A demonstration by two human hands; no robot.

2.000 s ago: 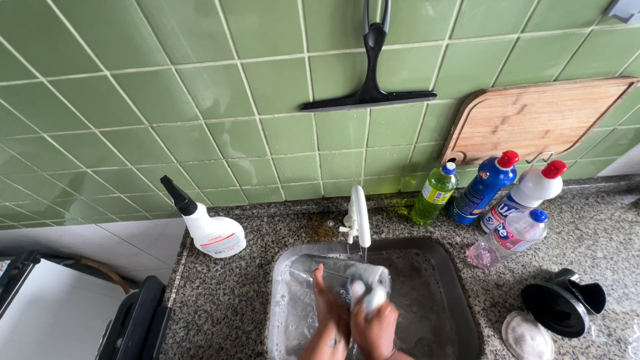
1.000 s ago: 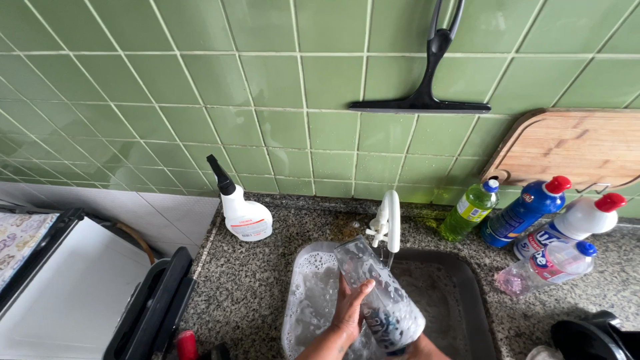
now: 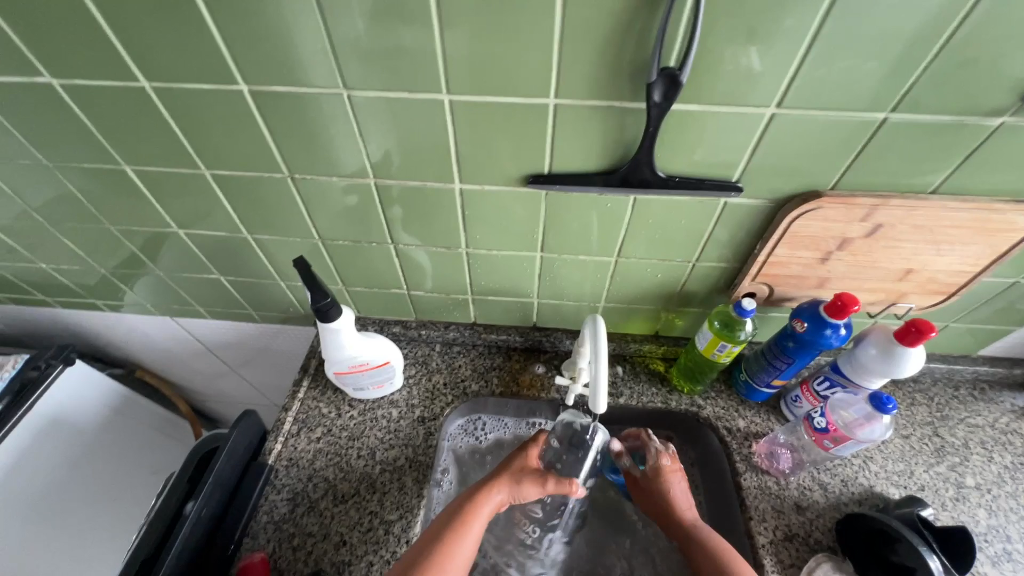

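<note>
Under the white faucet [image 3: 590, 364], my left hand [image 3: 532, 472] grips a clear cylindrical container [image 3: 570, 460] that bears printed letters. Its top end is close below the spout, where thin water falls. Just right of it, my right hand [image 3: 658, 474] has bent, soapy fingers around a small blue thing [image 3: 616, 472], mostly hidden; I cannot tell what it is. Both hands are over the sink [image 3: 724, 472], which holds sudsy water, with foam [image 3: 480, 428] along its left side.
A white spray bottle [image 3: 364, 360] stands left of the sink. On the right are a green bottle [image 3: 710, 352], a blue bottle [image 3: 788, 352], a white bottle [image 3: 868, 360], a clear bottle [image 3: 832, 432] and a black object [image 3: 896, 540]. A squeegee [image 3: 640, 172] and wooden board [image 3: 888, 248] are at the wall.
One second ago both hands were on the container, lower in the sink. Now it is under the spout in my left hand, and my right hand is apart from it beside the blue thing.
</note>
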